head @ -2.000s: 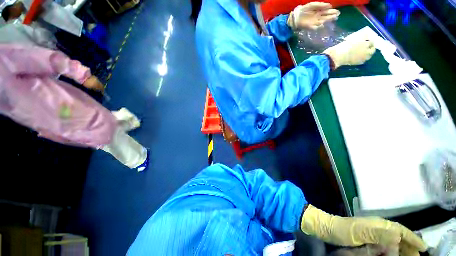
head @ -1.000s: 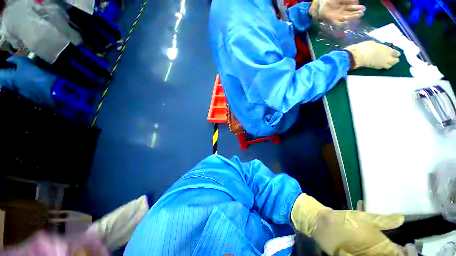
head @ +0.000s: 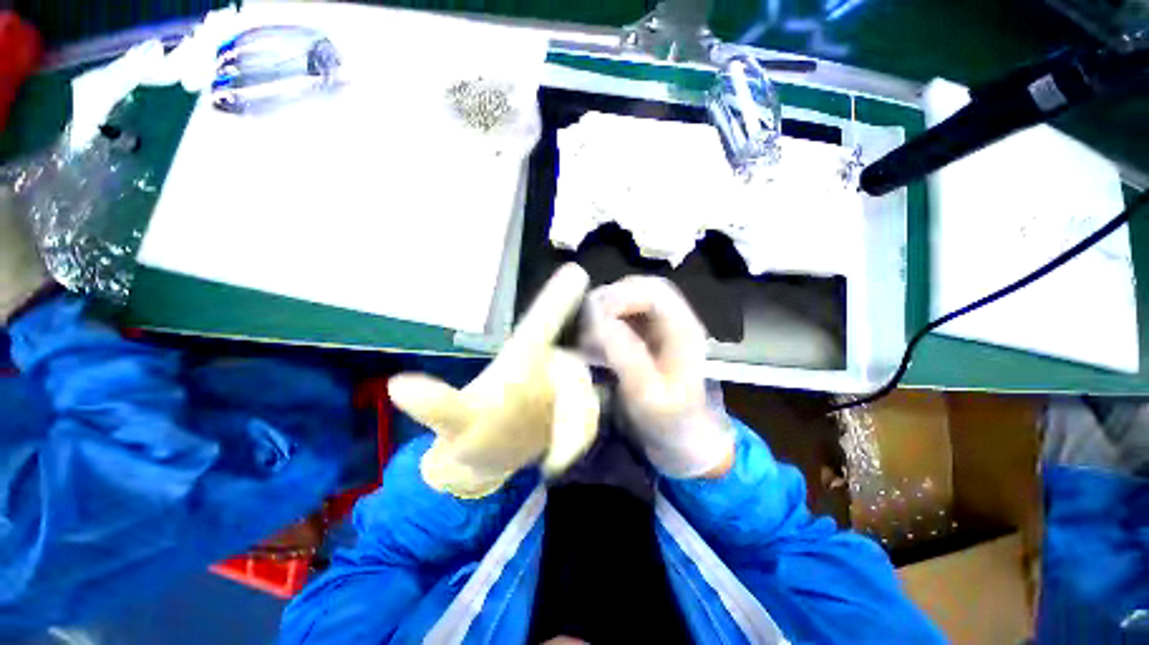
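My left hand [head: 510, 406], in a cream-yellow glove, is in front of my chest near the bench edge, fingers apart and no object visible in it. My right hand [head: 662, 372], in a thin whitish glove, is close beside it with bent fingers; whether it pinches anything is hidden. Beyond them a white block [head: 655, 183] with a scalloped near edge lies in a light grey frame [head: 888, 252] with a black interior. A shiny oval housing [head: 746, 111] rests at the block's far edge. A black electric screwdriver [head: 970, 122] is at the upper right.
A white sheet [head: 340, 189] at left bears a second shiny housing [head: 275, 66] and small screws [head: 481, 103]. Another white sheet [head: 1027, 239] lies right. Clear film [head: 82, 208] and a neighbour's blue sleeve [head: 95, 403] are far left. An open cardboard box [head: 983, 460] stands low right.
The view has swung from the aisle at left to the bench in front. The fixture, screwdriver and my right hand now show. My left hand is now beside my right hand.
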